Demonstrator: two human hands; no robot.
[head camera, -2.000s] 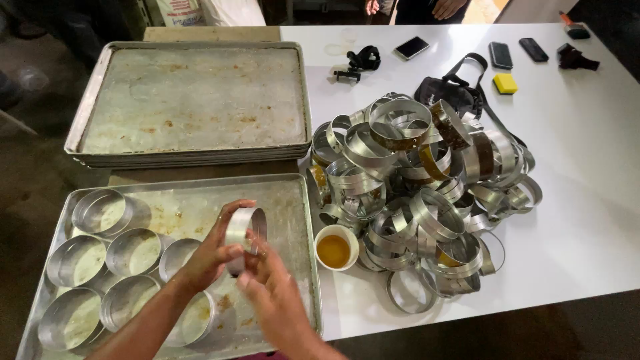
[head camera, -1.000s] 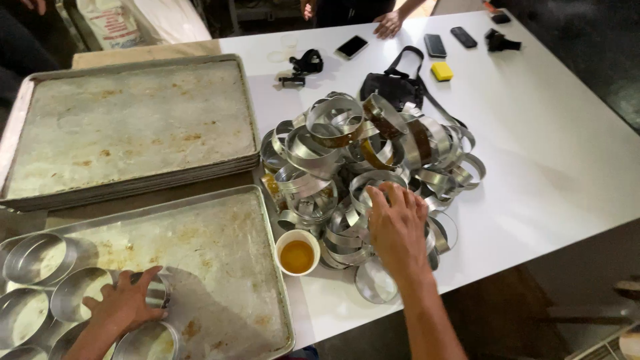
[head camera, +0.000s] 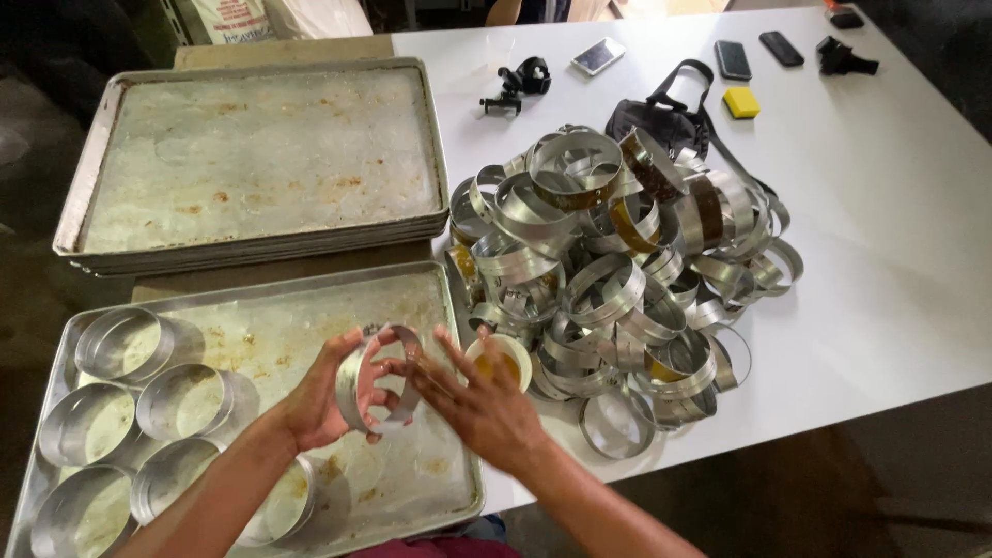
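My left hand (head camera: 322, 391) grips a metal ring (head camera: 356, 384) on edge above the lower sheet pan, its fingers showing through the opening. The fingers of my right hand (head camera: 480, 403) are spread beside the ring's right side, near or against its rim; contact is hard to tell. Behind my right fingertips sits a white cup of amber liquid (head camera: 521, 358). Several metal rings (head camera: 87, 425) stand on the left part of the sheet pan (head camera: 422, 496). A large heap of metal rings (head camera: 604, 291), some with brown or amber residue, lies on the white table to the right.
A stack of sheet pans (head camera: 263, 155) is behind the lower pan. Beyond the ring heap are a black bag (head camera: 659, 124) with a strap, a yellow block (head camera: 742, 102), several phones (head camera: 598, 56) and black strapped devices (head camera: 527, 77). The white table's front edge (head camera: 775, 425) runs at right.
One second ago my left hand was at the rings on the pan and my right hand at the heap. Now both are together over the pan, with a ring in my left hand.
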